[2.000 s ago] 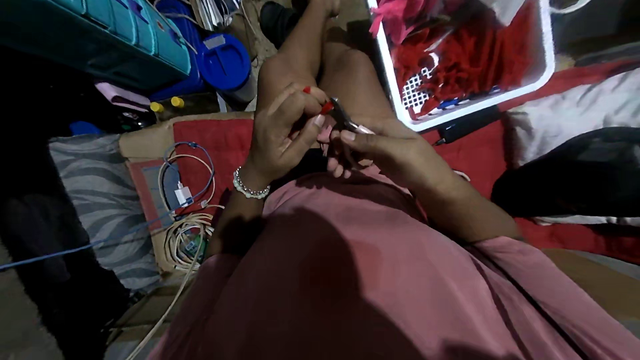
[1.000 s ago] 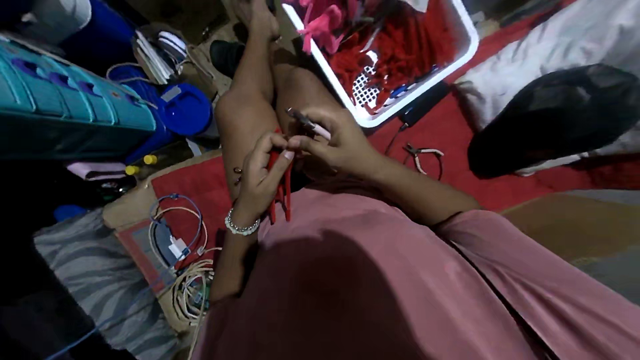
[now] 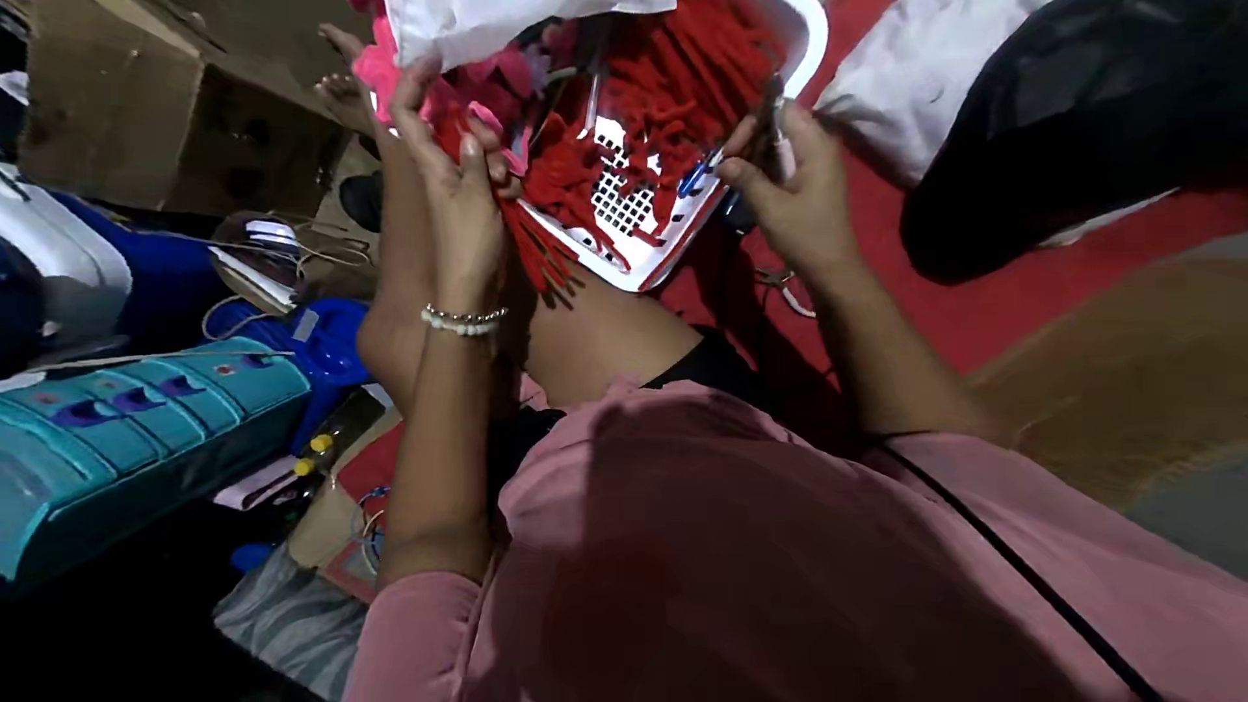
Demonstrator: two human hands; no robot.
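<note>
A white plastic basket [image 3: 707, 219] lies beyond my knees, with red fuzzy stems [image 3: 673, 58], pink pieces [image 3: 507, 73] and a blue pen [image 3: 695, 175] in it. My left hand [image 3: 463, 185], with a beaded bracelet at the wrist, is at the basket's left edge and grips red fuzzy stems [image 3: 531, 244] that hang down over my leg. At the basket's right edge, my right hand [image 3: 799, 190] holds a metal tool with a pale handle [image 3: 783, 136], seemingly pliers or scissors; its tip is unclear.
Pliers [image 3: 780, 283] lie on the red cloth [image 3: 936, 302] right of the basket. A black item [image 3: 1053, 136] rests on a white pillow or bag [image 3: 897, 68]. To the left are a teal drawer unit [image 3: 146, 419], a blue lidded container [image 3: 336, 341] and a cardboard box [image 3: 185, 127].
My hands were close together over my lap; now they are apart, the left at the basket's left edge, the right at its right edge. The view has shifted.
</note>
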